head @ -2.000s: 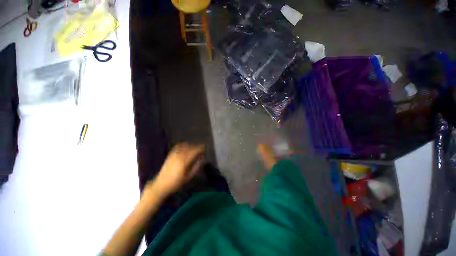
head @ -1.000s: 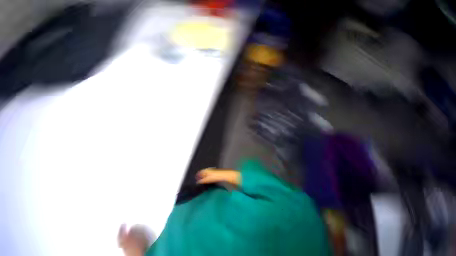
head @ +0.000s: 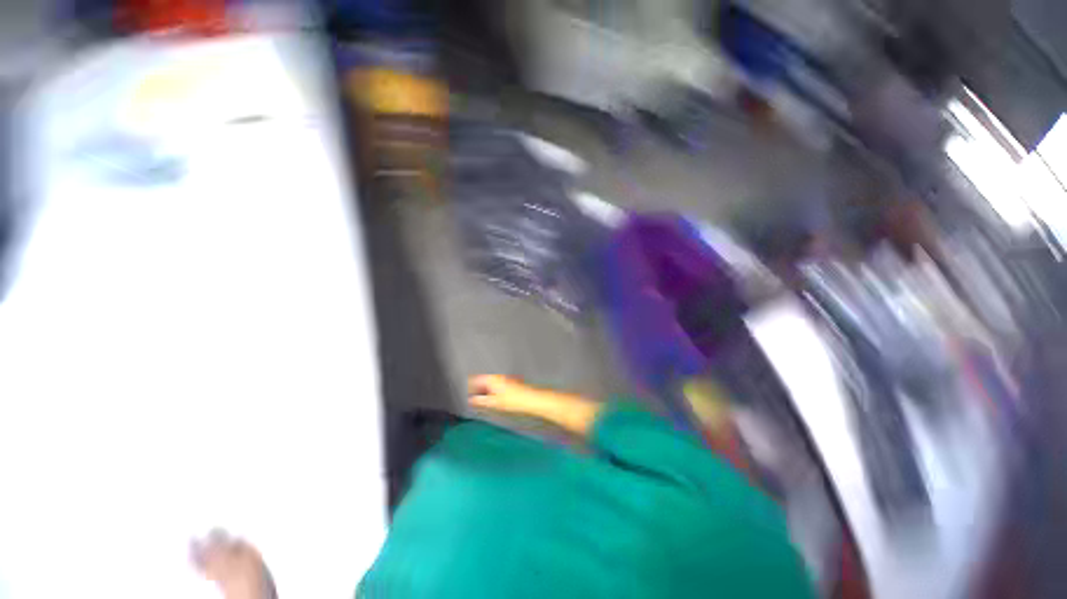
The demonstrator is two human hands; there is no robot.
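Observation:
The frame is blurred by motion. The large white table fills the left side. My left hand is small and blurred over the table near the bottom edge, with nothing visible in it. My right hand is in front of my green-clad body, to the right of the table's edge. Its fingers look bent, and no object shows in it. A blurred yellow sheet or packet and a clear greyish pile, possibly empty polybags, lie at the table's far end. No jacket is in either hand.
Dark shiny bagged goods lie on the floor beyond the table. A yellow-topped stool stands behind them. A purple crate or bag is to the right, beside a white surface. A red thing is at the top left.
The view has turned right, so the table has shifted left since a second ago. Compared with two seconds ago, my left hand is over the table and my right hand is closer to my body.

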